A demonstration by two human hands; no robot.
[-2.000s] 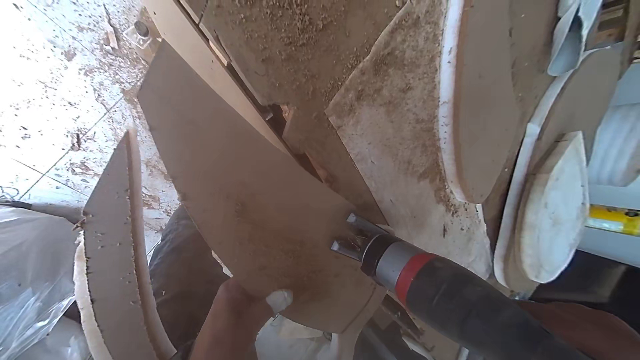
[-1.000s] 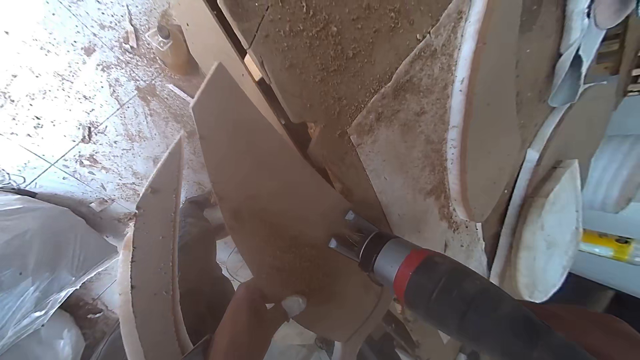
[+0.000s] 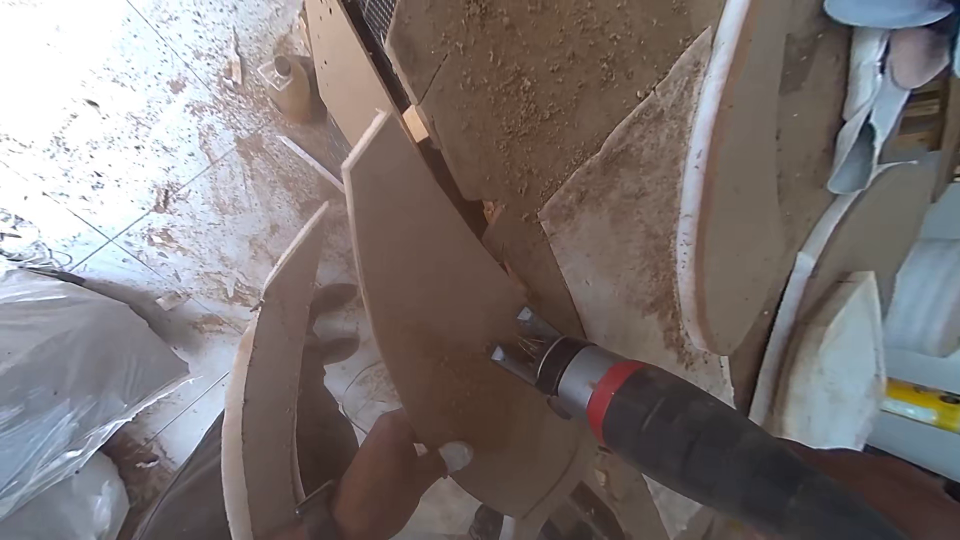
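Note:
My left hand (image 3: 390, 472), low at centre, grips the lower left edge of a flat curved panel (image 3: 442, 300), its thumb on the face and its fingers hidden behind. A power tool (image 3: 675, 420) with a dark body, a red ring and a two-pronged metal front lies over the panel's right side. My right hand is mostly hidden behind the tool's body; the wrist and forearm show at the lower right, and it appears to hold the tool. A narrower curved piece (image 3: 262, 397) with a pale edge stands left of my left hand.
Dusty boards (image 3: 525, 97) lie behind the panel. Curved pieces with white padded edges (image 3: 739, 195) are at the right, beside a white pointed pad (image 3: 832, 367). Clear plastic sheeting (image 3: 75, 375) is at the left. Debris covers the tiled floor (image 3: 150, 135), where a container (image 3: 291, 90) stands.
The view has shifted, with more of the floor container showing. The panel stands more upright than two seconds ago, still in my left hand. The tool remains over its right side.

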